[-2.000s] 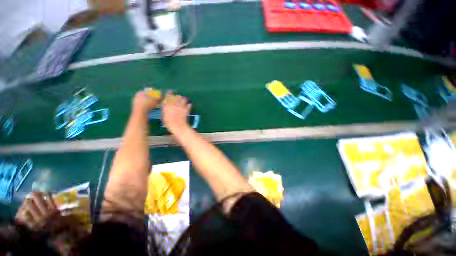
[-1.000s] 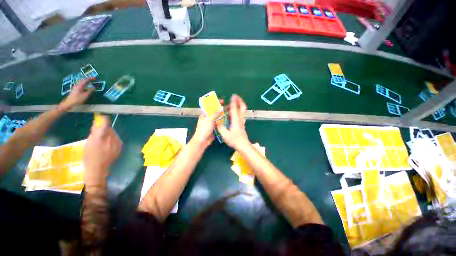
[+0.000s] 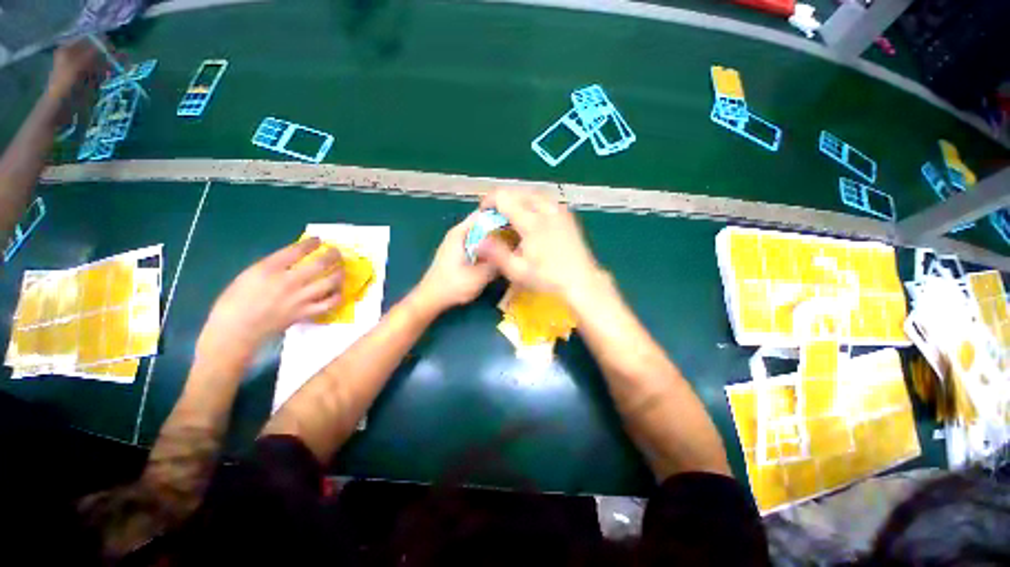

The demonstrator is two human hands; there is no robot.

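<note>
My left hand (image 3: pixel 452 266) holds a light-blue phone frame (image 3: pixel 485 235) above the bench near the pale rail. My right hand (image 3: pixel 545 246) is curled over the same frame from the right, with its thumb against it. The fingers hide most of the frame, and its window cannot be made out. A pile of loose yellow stickers (image 3: pixel 537 319) lies on the bench just below my right hand, partly under the wrist.
Another person's hand is on yellow stickers (image 3: pixel 357 286) on a white sheet (image 3: pixel 316 360). Yellow sticker sheets (image 3: pixel 814 288) lie right, with white waste lattice (image 3: pixel 958 343) beyond. More sheets (image 3: pixel 89 310) lie left. Blue frames (image 3: pixel 294 140) lie on the green conveyor (image 3: pixel 421 89) beyond the rail (image 3: pixel 665 203).
My hands have come together over the frame, hiding the yellow piece seen before. The neighbour's hand has moved onto the left yellow pile. The camera view has tilted down.
</note>
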